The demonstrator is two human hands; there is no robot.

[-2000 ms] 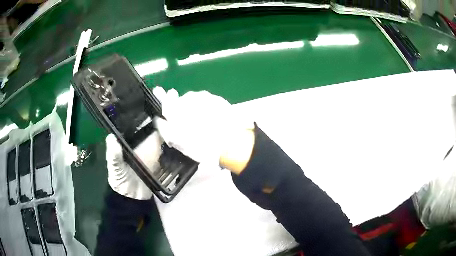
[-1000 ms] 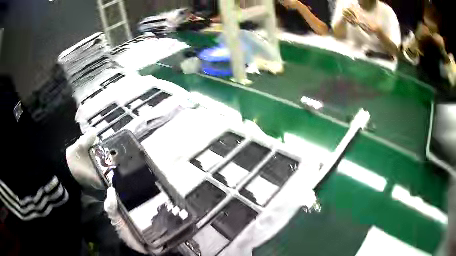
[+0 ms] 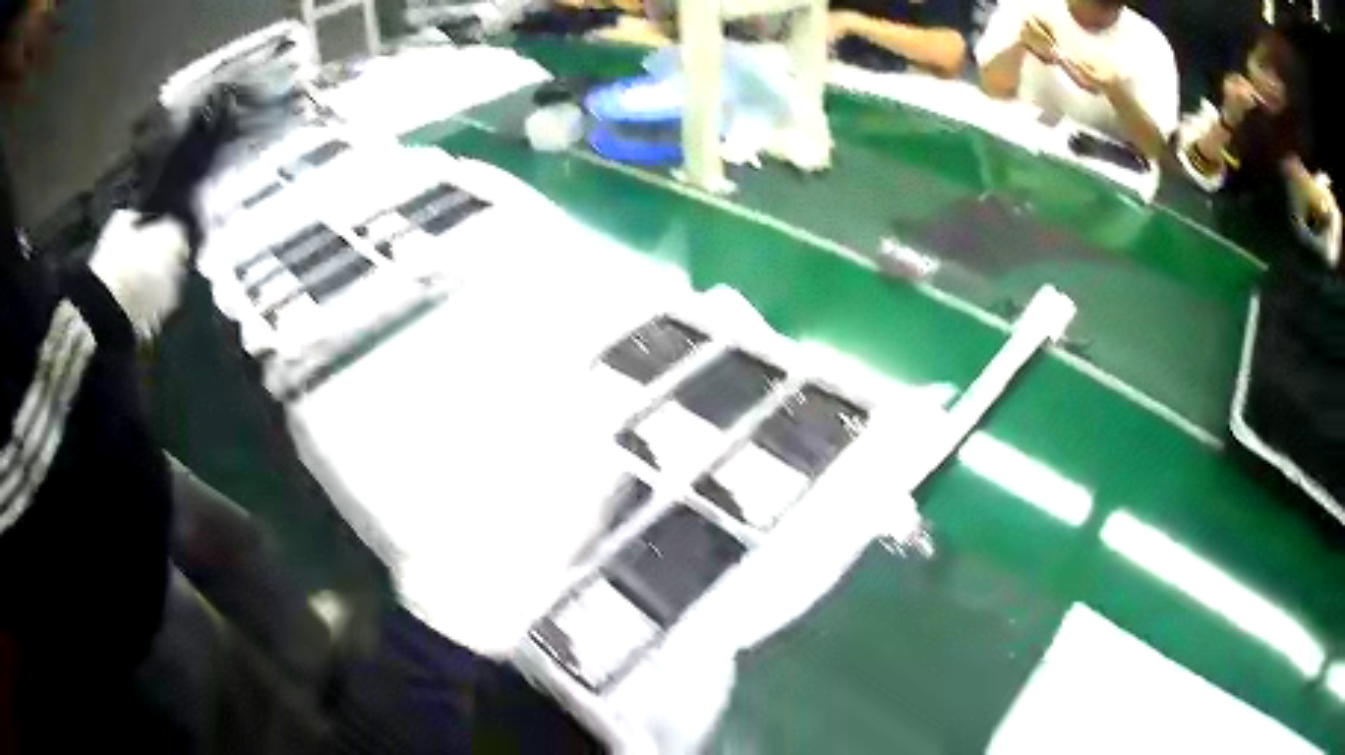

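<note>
Neither of my hands can be made out in the head view. Nearest in front of me is a white lined tray point(image 3: 705, 502) with dark phone middle frames point(image 3: 677, 564) in its pockets, in two rows. The lower-left pocket area is partly pale. A smooth white sheet point(image 3: 457, 457) lies beside the tray on its left. Another lined tray with dark frames point(image 3: 325, 260) lies farther off. The held stack of frames is not in view.
At left stands a person with a striped dark sleeve point(image 3: 44, 398) and a white-gloved hand point(image 3: 142, 275). A divider strip point(image 3: 991, 387) crosses the green mat point(image 3: 870, 634). A pale post point(image 3: 702, 103), a blue round item point(image 3: 634, 121) and seated people point(image 3: 1084, 74) are beyond.
The frame stack and the gloved fingers around it have left the picture. The tray, fully seen now, was partly covered by them. Earlier the view swung left from the white sheet.
</note>
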